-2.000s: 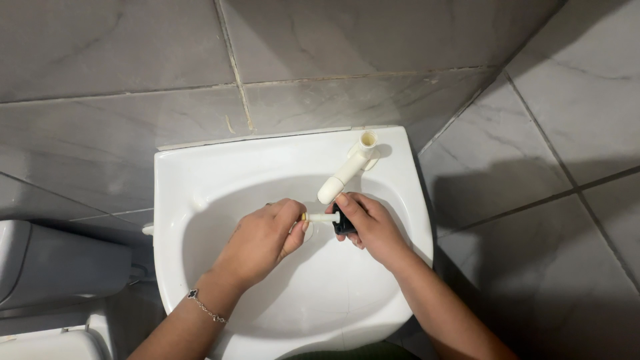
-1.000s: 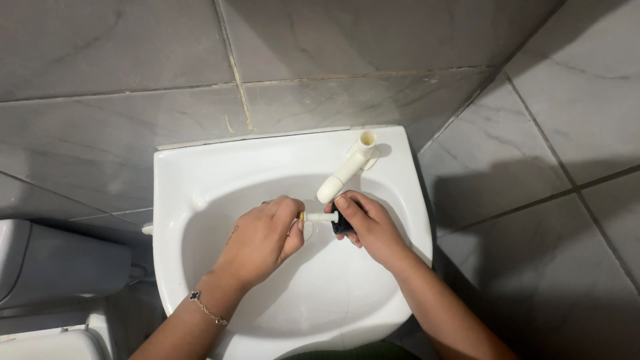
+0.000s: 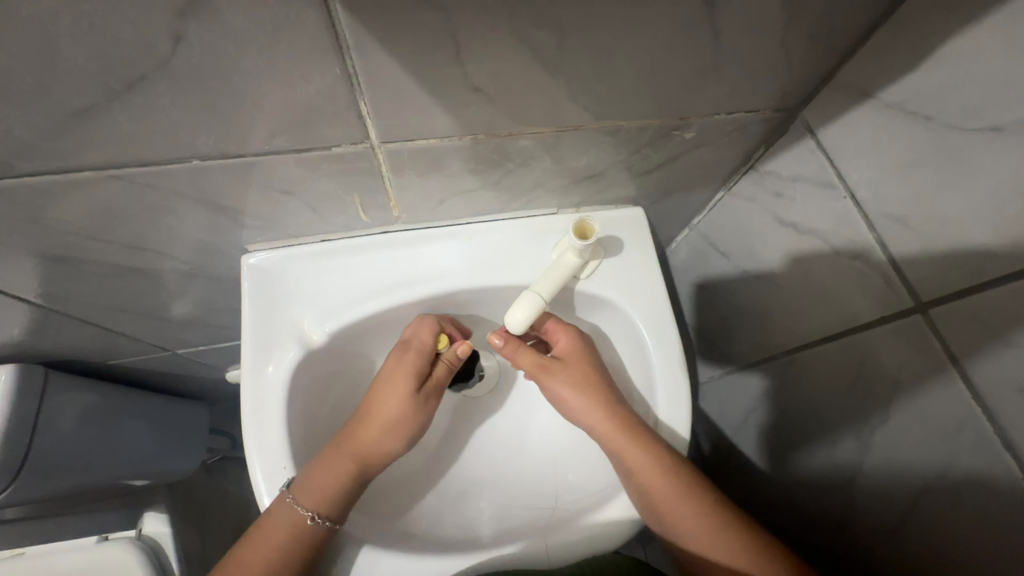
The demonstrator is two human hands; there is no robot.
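My left hand (image 3: 420, 368) is over the left part of a white ceramic washbasin (image 3: 320, 240), its fingers closed on a small part with a yellow end (image 3: 442, 342). A black round knob (image 3: 466, 374) shows just below those fingertips, over the drain; whether the fingers hold it too is unclear. My right hand (image 3: 564, 364) is just below the spout end of a cream plastic tap body (image 3: 552, 276), thumb and fingertips pinched together. Whether something small sits between them cannot be told. The tap body's upper opening is uncovered.
The white drain ring (image 3: 490, 376) lies at the bowl's bottom. A grey toilet cistern (image 3: 104, 432) with a white toilet seat (image 3: 88, 556) stands at left. Marble-look wall tiles (image 3: 520, 172) rise behind the basin, and more tiles lie at right.
My hands have moved apart. The black knob was at my right hand with a white stem reaching to my left; now it shows by my left hand, and the right is nearer the spout.
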